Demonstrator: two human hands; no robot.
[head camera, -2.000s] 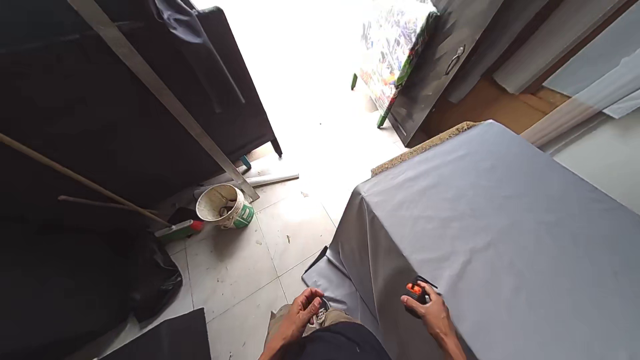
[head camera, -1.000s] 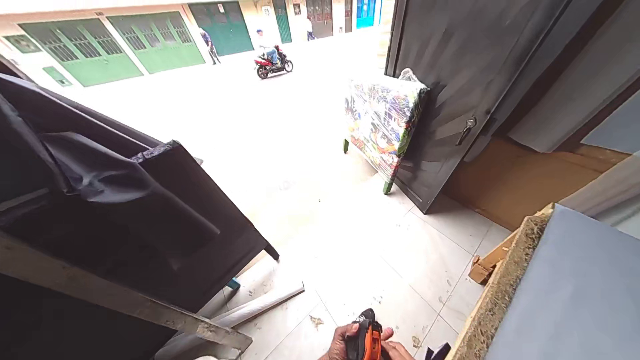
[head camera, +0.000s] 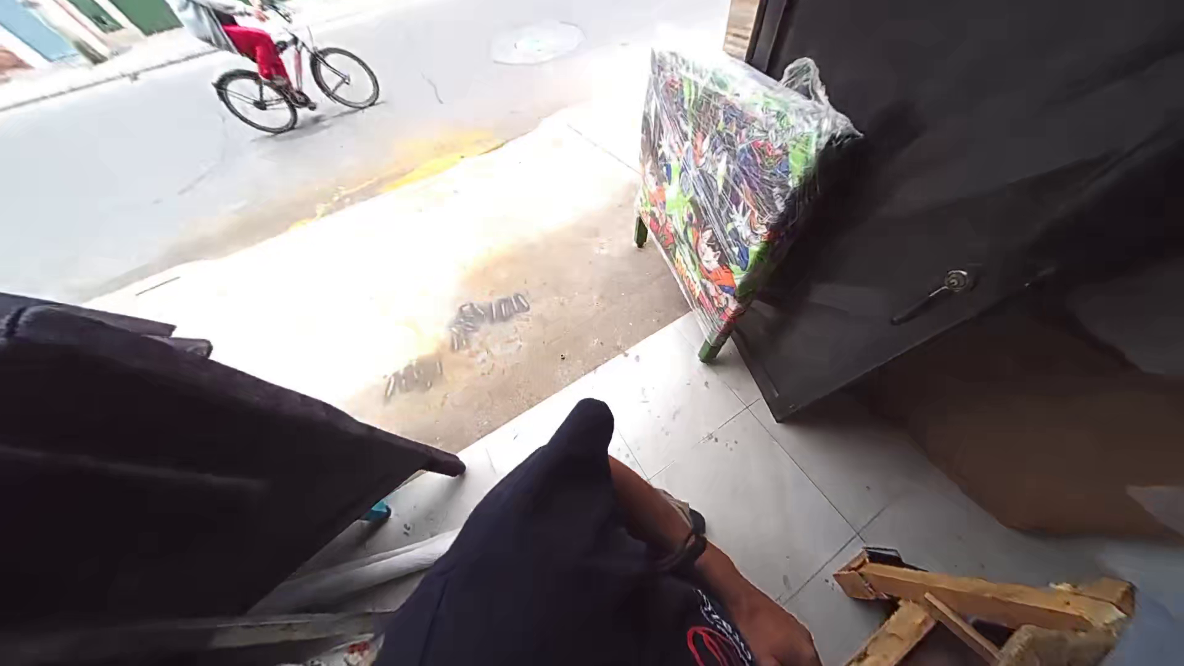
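Observation:
My left arm, in a dark navy sleeve, is bent across the bottom of the view with its elbow toward the doorway. A dark band circles the wrist. My left hand (head camera: 780, 636) is at the bottom edge, partly cut off, and its fingers do not show clearly; whether it holds anything cannot be told. It lies over the tiled floor (head camera: 731, 499), left of a rough wooden frame (head camera: 985, 592). My right hand is out of view. The orange and black tool from the earlier frames does not show.
A plastic-wrapped panel with a colourful cartoon print (head camera: 717, 176) stands on green legs against a dark metal door (head camera: 925, 203) with a lever handle. Dark-covered furniture (head camera: 185, 472) is at the left, near a pale tube (head camera: 370, 569). Outside, a person rides a bicycle (head camera: 296, 83) along the street.
The view has swung toward the doorway and street. A second ago both hands were together at an orange and black tool; now only my left arm and part of its hand show. The motorcycle is out of view.

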